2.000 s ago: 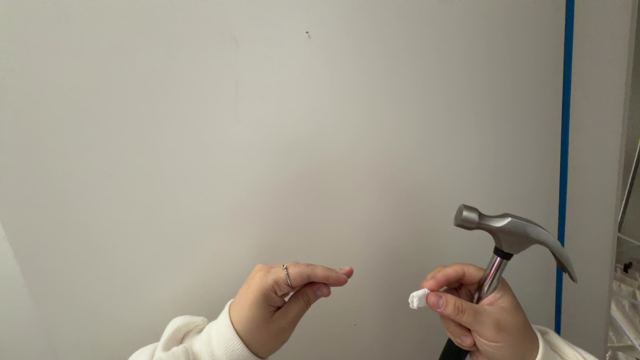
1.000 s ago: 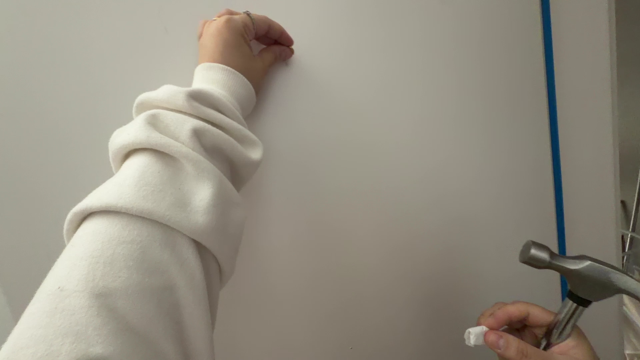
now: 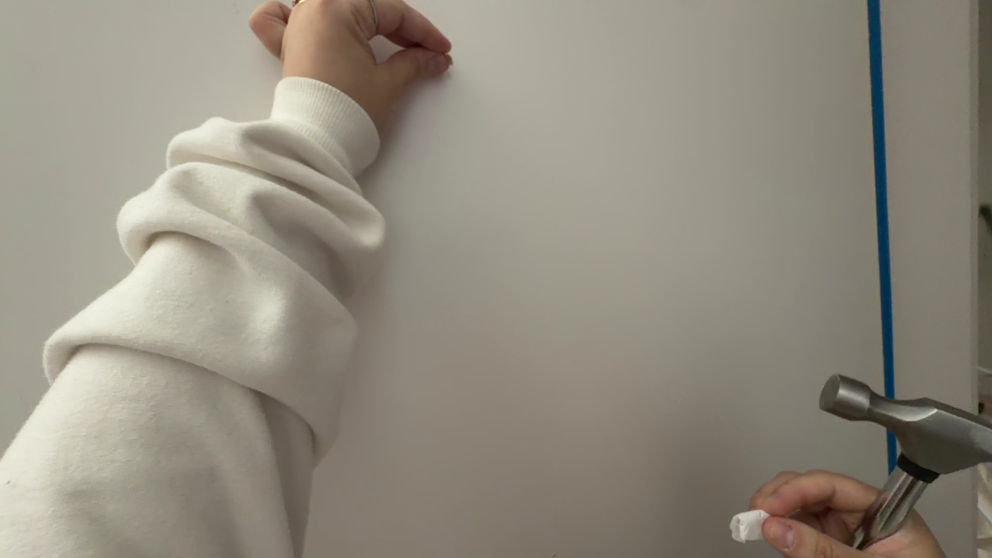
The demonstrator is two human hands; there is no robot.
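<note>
My left hand (image 3: 356, 46), in a cream sleeve and wearing rings, is raised against a pale wall (image 3: 589, 232) near the top of the view. Its thumb and forefinger pinch a tiny brassy thing (image 3: 449, 60), too small to identify. At the bottom right my right hand (image 3: 845, 511) holds a steel claw hammer (image 3: 922, 426) by its shaft, the head above the hand and the claw cut off by the right edge. Between its thumb and fingertips is a small crumpled white piece (image 3: 749, 526), its material unclear. The lower handle is out of view.
A strip of blue tape (image 3: 880, 194) runs down the wall on the right. Beyond it the pale surface ends at a vertical edge, with partly seen, unclear items past it at the far right.
My left hand has risen from low in the view to the upper wall, where it remains. My right hand still holds the hammer and the white piece, now nearer the lower right corner.
</note>
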